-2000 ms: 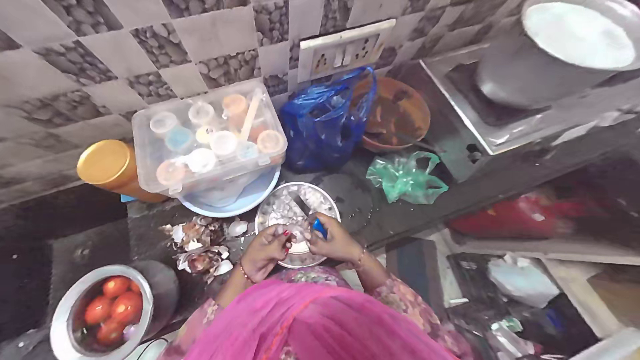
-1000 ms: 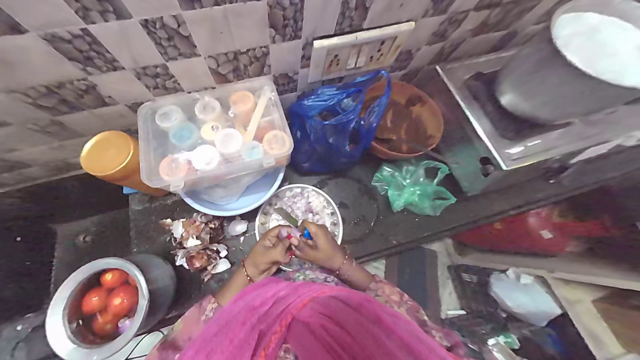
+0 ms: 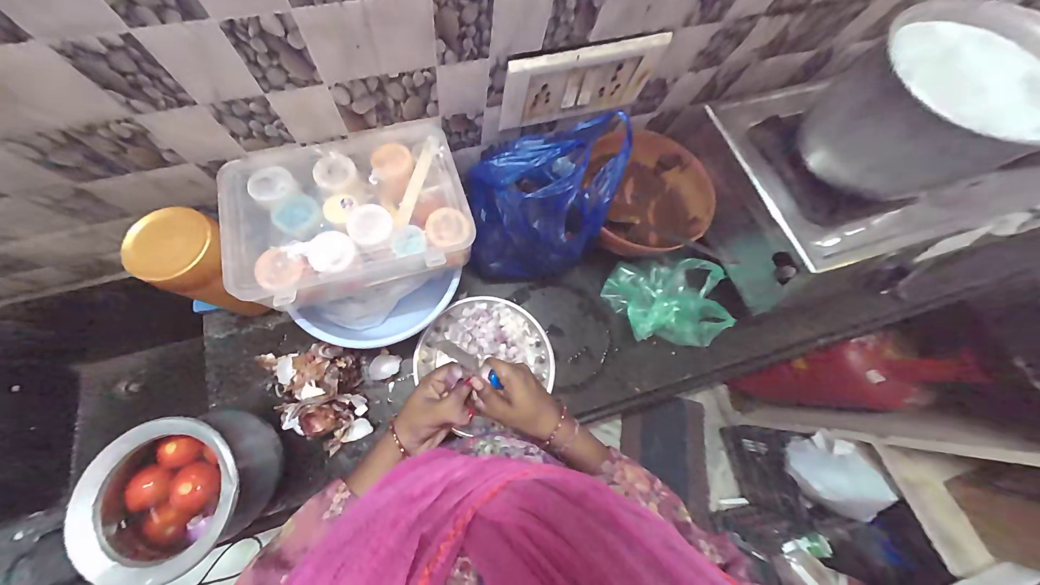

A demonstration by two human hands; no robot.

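Note:
My right hand (image 3: 517,400) is closed on a knife (image 3: 459,353), its blue handle showing between the fingers and its blade pointing up-left over the bowl. Fingertips together, my left hand (image 3: 435,409) meets the right at the near edge of the steel bowl (image 3: 547,345); whether it pinches a small piece cannot be seen. Chopped onion (image 3: 490,325) lies in that bowl. Left of it are onion skins (image 3: 325,382) in a loose heap on the dark counter. A metal pot (image 3: 77,520) at the lower left holds several red tomatoes (image 3: 193,486).
A clear plastic box of jars (image 3: 345,215) rests over a light-blue basin (image 3: 374,335), beside an orange-lidded container (image 3: 172,248). Behind the bowl stand a blue plastic bag (image 3: 524,211) and an orange-brown bowl (image 3: 670,191). A green bag (image 3: 670,305) lies right, near a large pot on a stove (image 3: 861,154).
Both hands stay together at the bowl's near edge, with small shifts of the fingers. More chopped onion is visible in the bowl than two seconds ago, when the hands covered more of it.

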